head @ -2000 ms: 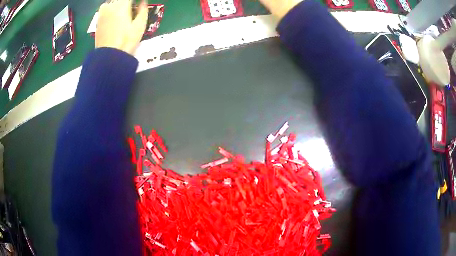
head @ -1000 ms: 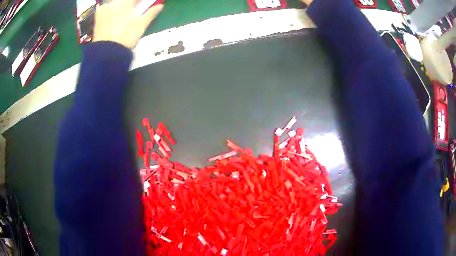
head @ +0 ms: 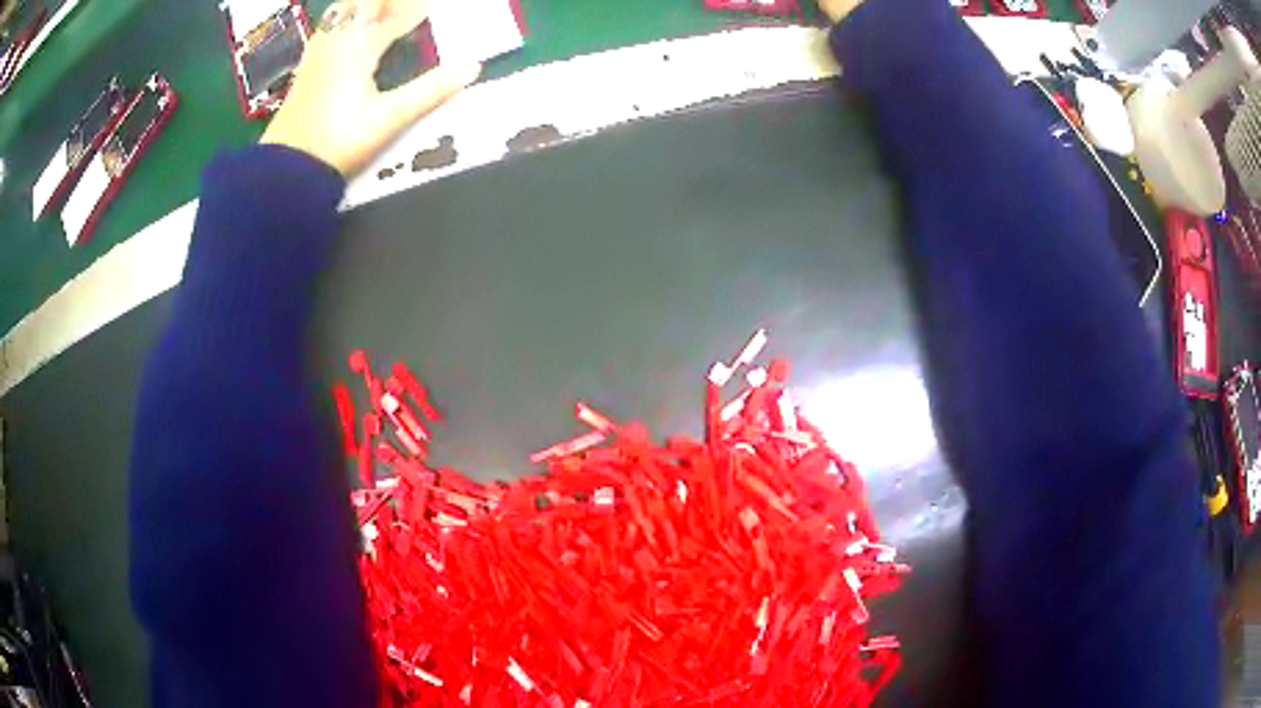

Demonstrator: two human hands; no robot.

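A heap of small red strips (head: 622, 567) lies on the dark worktop nearest me, with some strays along its upper edge. My left hand (head: 353, 83) is at the top left over the belt edge, thumb and fingers curved at a white-faced, red-edged phone unit (head: 480, 25) that is cut off by the top of the picture. Another red-framed unit (head: 268, 53) lies on the belt just left of my hand. My right hand (head: 834, 7) is almost wholly cut off by the top edge; only a sliver shows, and what it holds is hidden.
The green belt (head: 180, 125) runs behind a chipped white rail (head: 609, 100). Two units (head: 118, 159) lie at far left. At right are a pale-rimmed smartphone (head: 1117, 194), an off-white rounded fixture (head: 1175, 145) and a long red unit (head: 1193, 311). Dark cables (head: 42, 636) lie lower left.
My left hand has moved from spread fingers to a curved grip at the white-faced unit. My right hand has moved from the upper middle towards the right and mostly out of the picture.
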